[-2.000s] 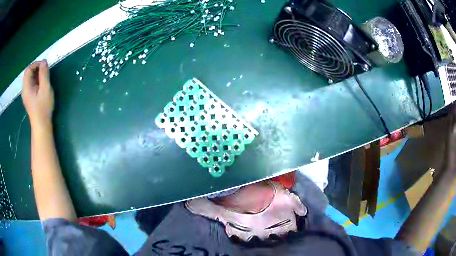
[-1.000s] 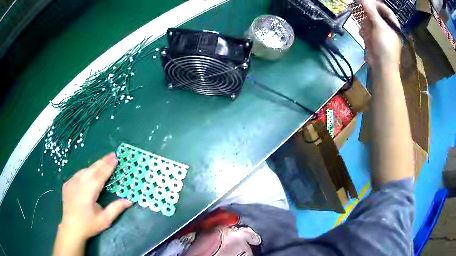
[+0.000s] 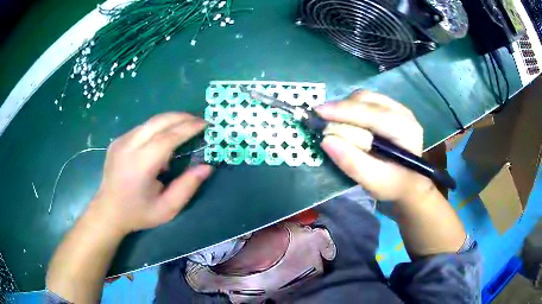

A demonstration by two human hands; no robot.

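Observation:
The green PCB panel [image 3: 264,123] lies flat on the dark green bench, its long sides running across the view. My right hand [image 3: 380,145] grips the black soldering iron [image 3: 410,159] like a pen. The iron's long tip lies over the panel's upper left part; contact is unclear. My left hand [image 3: 139,172] is at the panel's left edge, index finger and thumb apart beside it. A thin strand, apparently solder wire [image 3: 189,152], comes out between these fingers towards the panel. The hand's inner grip is hidden.
Loose dark green lead wires [image 3: 139,41] with white ends lie at the back left. A thin pale strand [image 3: 59,172] curves on the bench left of my hand. The black fan [image 3: 362,29] stands at the back right. Brown cardboard boxes [image 3: 502,199] are below the bench at right.
My right hand has come from the far right to over the panel with the iron. The panel has turned straighter. My left hand stays at its left edge. The view has swung left.

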